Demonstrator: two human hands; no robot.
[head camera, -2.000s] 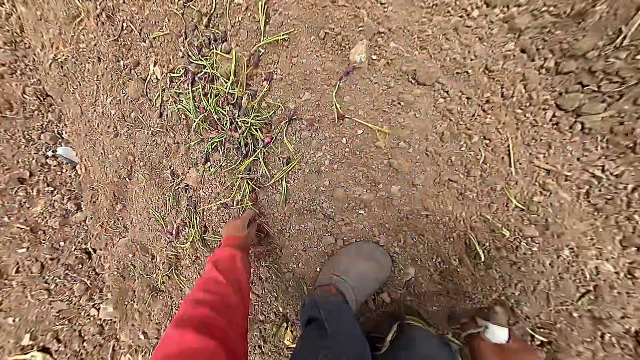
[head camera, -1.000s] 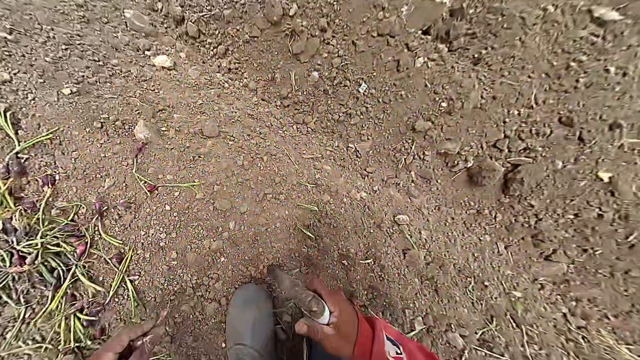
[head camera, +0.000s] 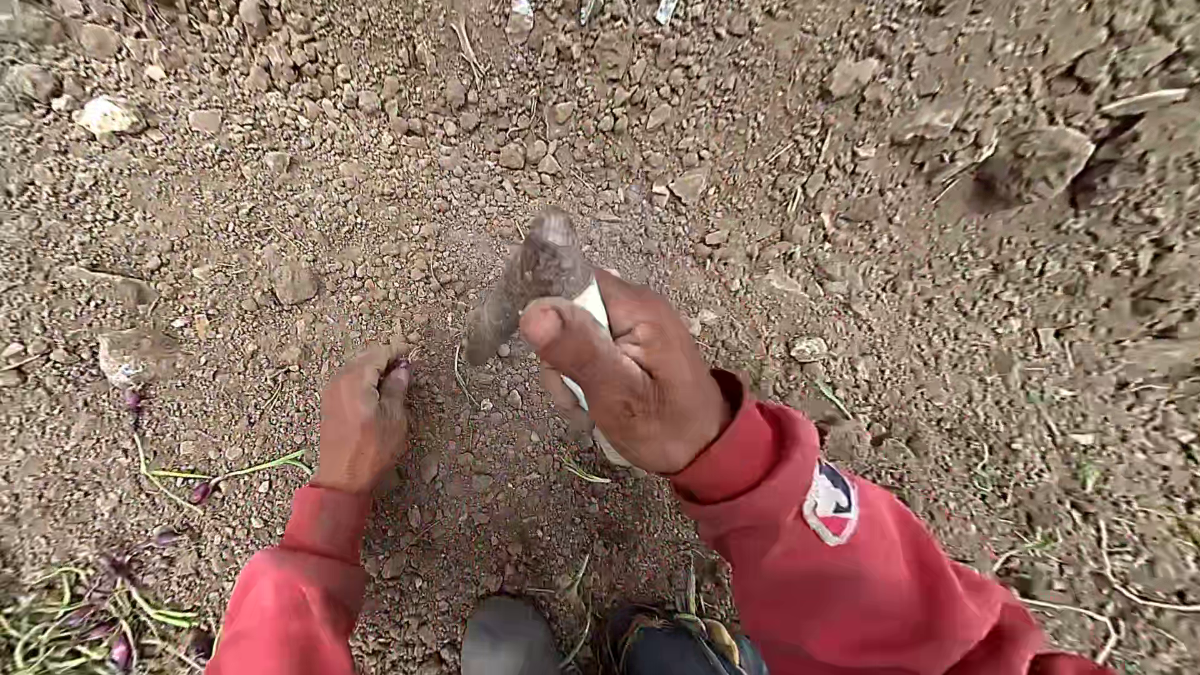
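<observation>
My left hand (head camera: 364, 417) is closed low over the soil, with a small purple onion bulb (head camera: 401, 367) between thumb and fingers. To its right, my right hand (head camera: 637, 370) grips a white-wrapped handle (head camera: 589, 307) of a tool. The tool's dull brown, soil-covered head (head camera: 530, 281) is blurred, and its exact kind cannot be told. Left of my left hand, loose onion plants with purple bulbs and green stems (head camera: 253, 471) lie on the ground. A pile of more such onions (head camera: 117, 614) shows at the lower left.
Pebbly brown soil spreads all round. A pale stone (head camera: 110, 116) lies at the upper left, another stone (head camera: 136, 358) left of my left hand, and a large clod (head camera: 1036, 164) at the upper right. A grey shoe (head camera: 509, 637) shows at the bottom edge.
My right hand, low beside the shoe a second ago, is now further forward with the tool. My left hand has come up from the bottom edge beside the onion pile and now holds a bulb.
</observation>
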